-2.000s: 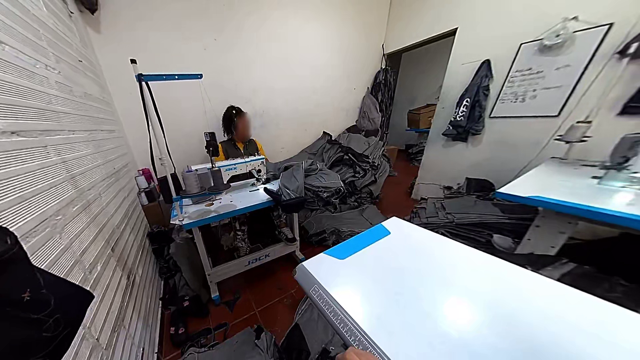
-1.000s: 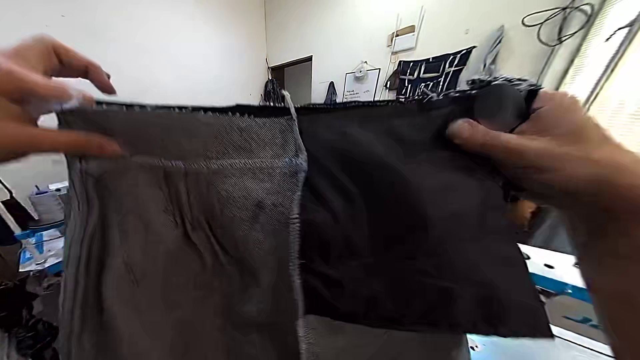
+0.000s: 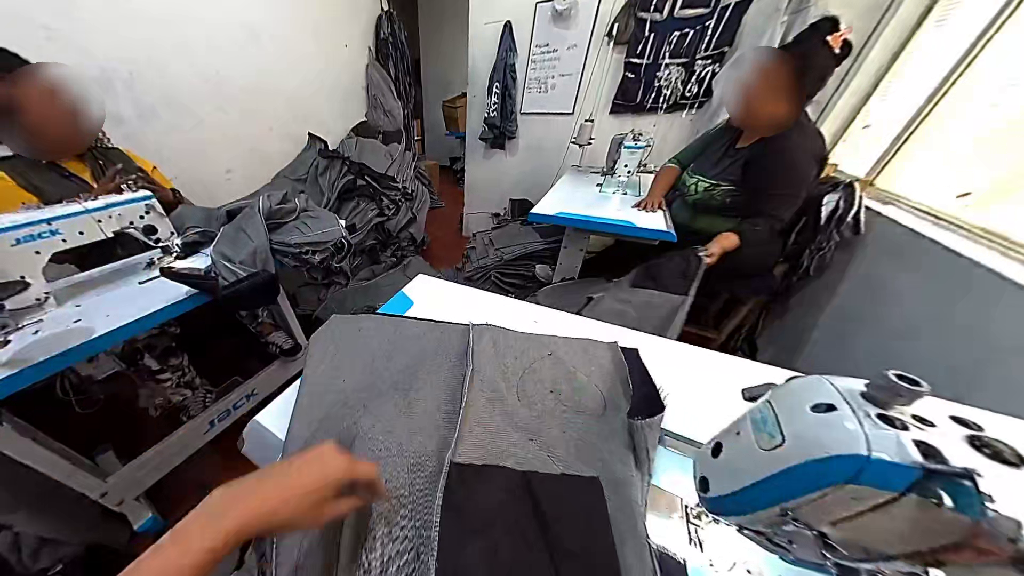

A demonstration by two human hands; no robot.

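Note:
A grey fabric garment piece lies over the white sewing table, with a pale seam running down it and a black fabric panel at its lower middle. My left hand is over the left part of the cloth, its fingers blurred and bent; whether they pinch the fabric is unclear. To the right of the cloth stands a white and blue sewing machine. At the lower right edge, partly behind the machine, a blurred part of my right hand shows; its fingers cannot be made out.
Another sewing machine stands at the left, with a person in yellow sleeves behind it. At the right back, a seated person holds grey cloth beside a sewing table. Heaped grey fabric fills the floor between.
The grey and black cloth, held up in both my hands one second ago, now lies on the table. My right hand has left its upper edge. The view has turned and tilted down.

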